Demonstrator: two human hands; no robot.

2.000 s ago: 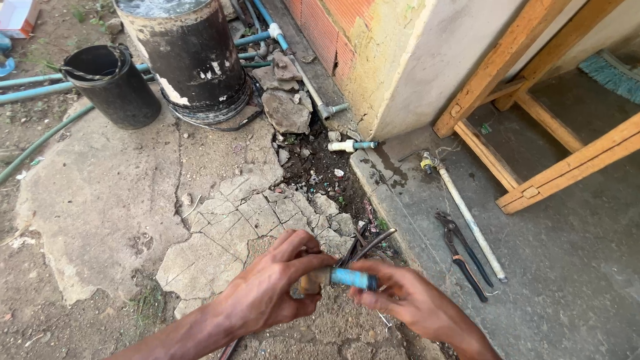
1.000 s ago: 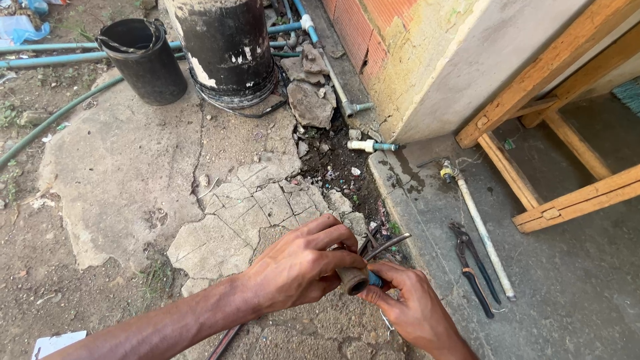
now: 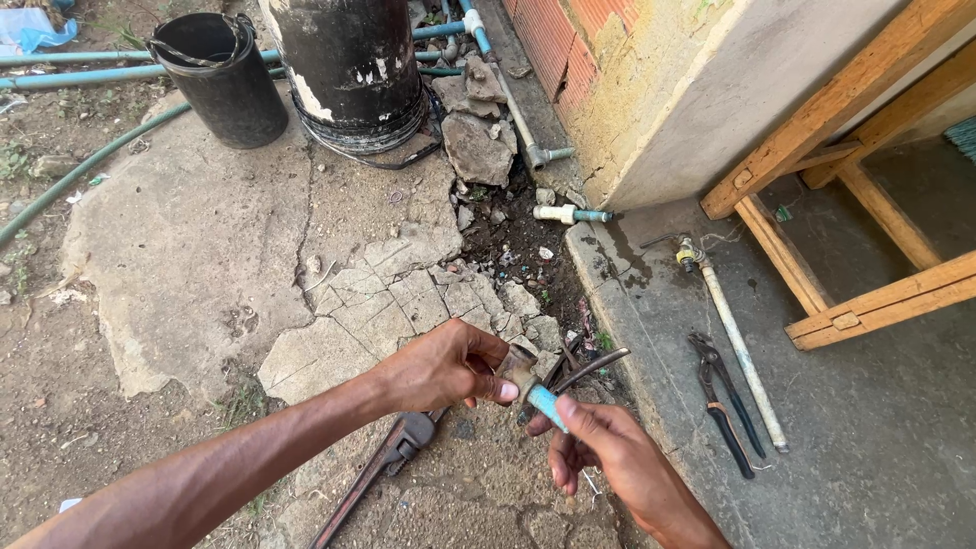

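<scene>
My left hand (image 3: 450,370) grips a brownish pipe tee fitting (image 3: 520,370) between thumb and fingers. A short blue pipe piece (image 3: 547,406) sticks out of the fitting, and the thumb and fingers of my right hand (image 3: 602,446) close on its far end. Below my left hand a pipe wrench (image 3: 381,473) lies on the ground. Dark curved tool handles (image 3: 591,369) show just behind the fitting, partly hidden. On the grey floor at the right lie slip-joint pliers (image 3: 724,404) and a whitish pipe with a tap (image 3: 736,343).
A black bucket (image 3: 221,91) and a paint-marked black drum (image 3: 351,69) stand at the upper left. A white and blue pipe stub (image 3: 572,214) lies by the wall corner (image 3: 671,114). Broken concrete (image 3: 476,149) borders the soil trench (image 3: 518,244). A wooden frame (image 3: 808,99) stands right.
The fitting has turned in my hands, its open end facing more toward me a second ago and now pointing up and away. The view has shifted, and the pipe wrench shows more fully.
</scene>
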